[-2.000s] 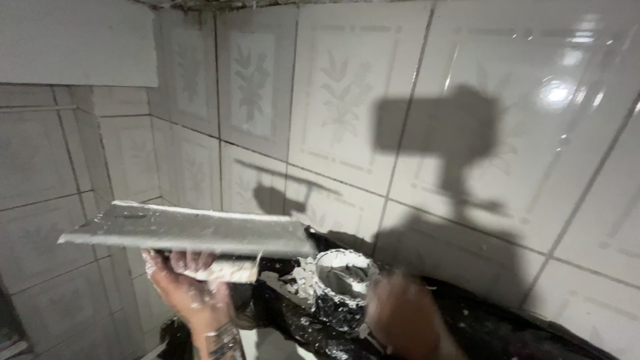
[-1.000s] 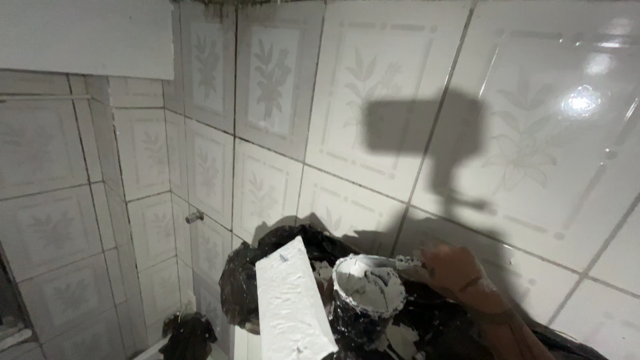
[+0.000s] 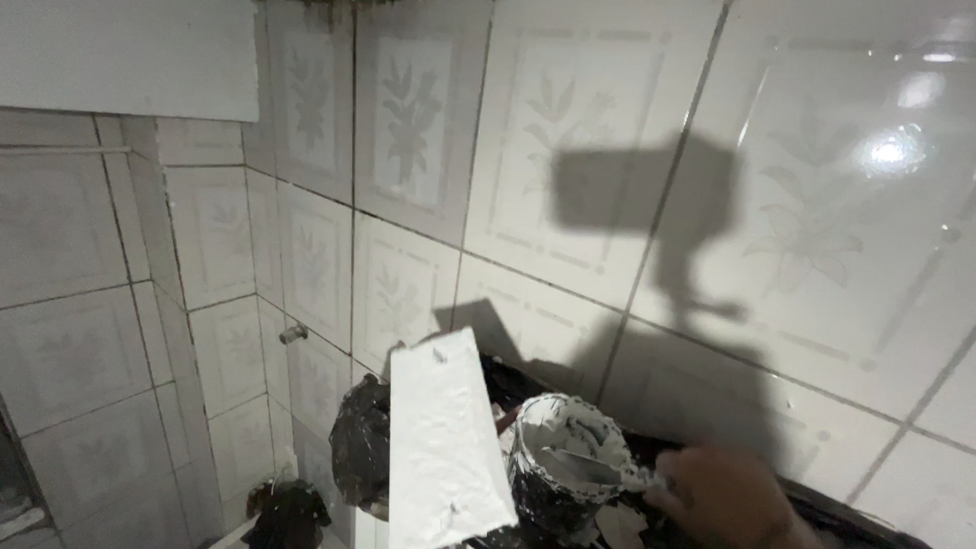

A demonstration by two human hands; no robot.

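Note:
My right hand [image 3: 717,488], blurred, is closed around the handle of a putty knife [image 3: 583,463], whose metal blade dips into white paste in a round tub [image 3: 568,419] with a caked rim. Just left of the tub, a wide rectangular blade or board [image 3: 450,442] shows a face coated with white paste. My left hand is mostly hidden behind that board; only a small bit of finger [image 3: 505,421] shows at its right edge, so its grip cannot be seen.
Black plastic sheeting [image 3: 362,442] lies behind and beside the tub. Patterned white wall tiles [image 3: 549,290] rise behind it, with a small metal pipe fitting [image 3: 293,334] at the left. A dark crumpled item [image 3: 288,515] sits low at left, and a white panel [image 3: 130,57] juts in above.
The wide board was held edge-on at left two seconds ago; its coated face now shows beside the tub. My right hand has the putty knife's blade down in the tub.

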